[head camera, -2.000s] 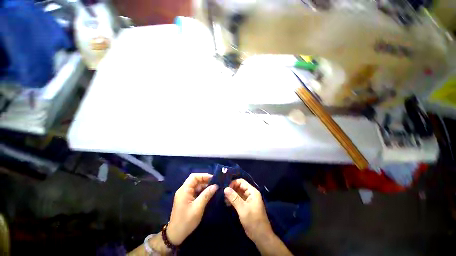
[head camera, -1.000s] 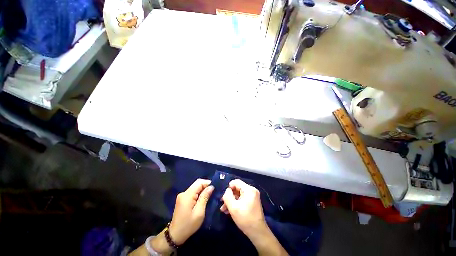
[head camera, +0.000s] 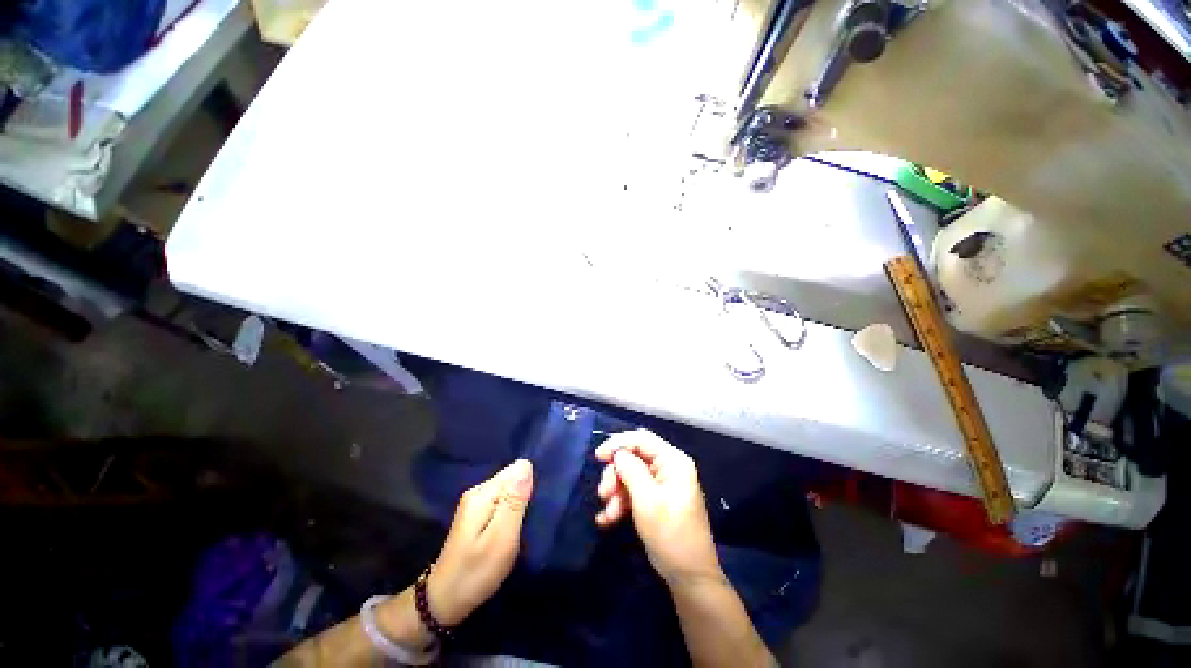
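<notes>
The dark navy garment (head camera: 555, 489) lies over the lap, just below the table's front edge. A narrow end of it points up, with a small pale mark (head camera: 571, 412) at its tip. My left hand (head camera: 481, 538) holds the left side of this end, thumb on top and the other fingers hidden under the cloth. My right hand (head camera: 657, 502) is just right of it, fingers curled and thumb near the index finger. A thin pale line, thread or a needle, runs from the mark to the right fingertips. Scissors (head camera: 758, 334) with open loop handles lie on the table.
The white table (head camera: 431, 196) spans the view above my hands. A cream sewing machine (head camera: 967, 91) stands at the right. A wooden ruler (head camera: 951, 389), pale chalk (head camera: 875, 346) and a dark pointed tool (head camera: 904, 225) lie near it. A side surface (head camera: 124, 124) bears blue cloth.
The view has shifted. My left hand has slid lower along the navy end, leaving more of it exposed. My right hand has moved a little right of the cloth, its fingers less tightly curled.
</notes>
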